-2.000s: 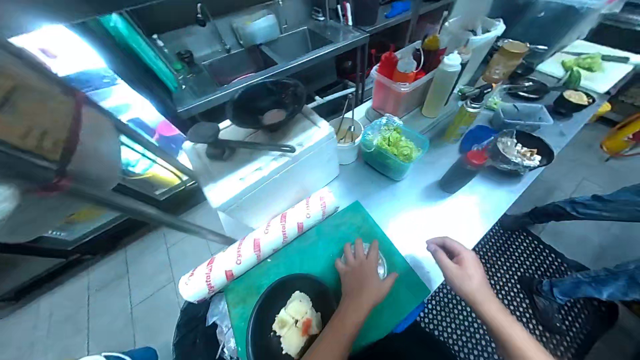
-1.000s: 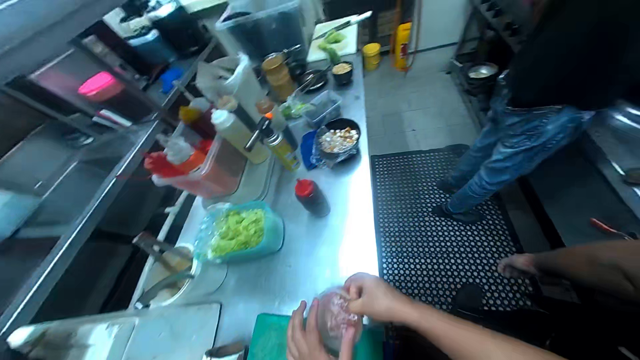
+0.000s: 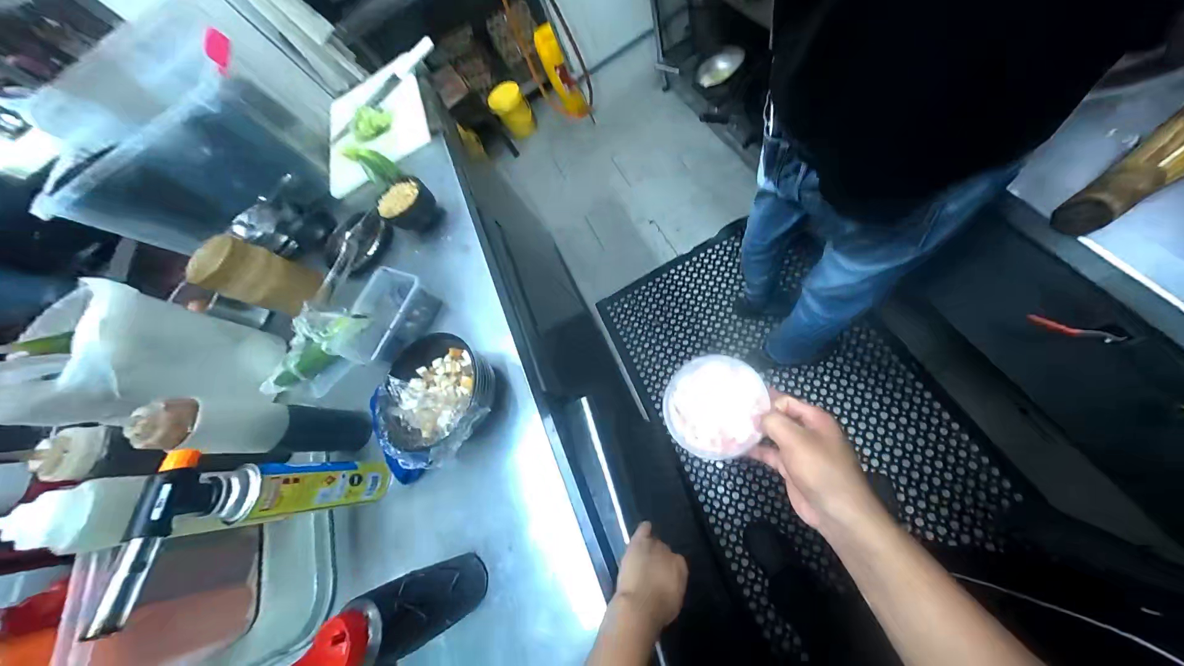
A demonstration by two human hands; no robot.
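My right hand [image 3: 814, 453] grips the rim of a round clear plastic container [image 3: 716, 407] with pale pink contents, held out over the black floor mat. Lower and to the left, my left hand [image 3: 650, 573] is by the edge of the steel counter [image 3: 518, 564], its index finger extended; whether it touches the edge I cannot tell. On the counter left of my hands stands a black bowl [image 3: 483, 384] of diced pieces, partly under plastic wrap. Nearer lie a black bottle with a red cap [image 3: 421, 601] and a blowtorch on a yellow gas can [image 3: 324, 488].
A person in jeans [image 3: 832, 268] stands on the perforated mat [image 3: 666, 296] beyond the container. A white cutting board [image 3: 407, 116] with a knife and greens is at the counter's far end. Further along are a clear tub [image 3: 384, 310] and a small bowl of grains [image 3: 407, 202].
The round container, between both hands over the green board a second ago, is now in my right hand beyond the counter edge. My left hand has come off it. The view has swung right.
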